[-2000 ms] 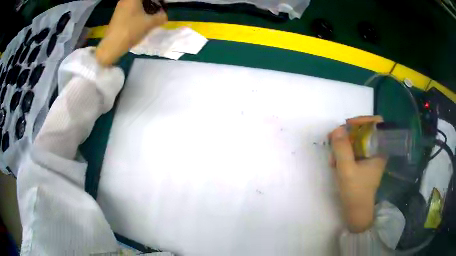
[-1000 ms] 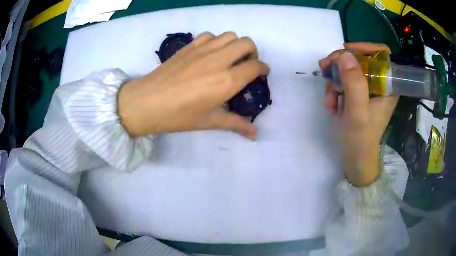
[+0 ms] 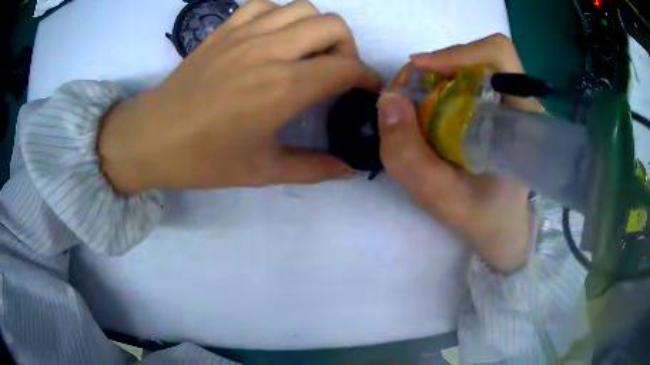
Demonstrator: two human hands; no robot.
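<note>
A round black watch case (image 3: 353, 132) lies on the white foam pad (image 3: 285, 285) between my hands. My left hand (image 3: 242, 103) grips its left side with thumb and fingers. My right hand (image 3: 445, 142) holds the dispensing syringe (image 3: 460, 117), a clear barrel with a yellow-amber band, its front end over the case's right side. The needle tip is hidden by my right fingers. A second black watch case (image 3: 203, 25) lies at the upper left of the pad, partly covered by my left hand.
A blurred green cap (image 3: 613, 164) is at the syringe's rear. A dark cable (image 3: 570, 235) loops at right. A dark controller with a red light (image 3: 597, 4) is at the upper right. Green bench surface (image 3: 531, 36) shows beyond the pad's right edge.
My right hand has brought the syringe left to the case held by my left hand. Earlier, my left hand came from the upper left, and two cases then appeared on the pad. The view is closer.
</note>
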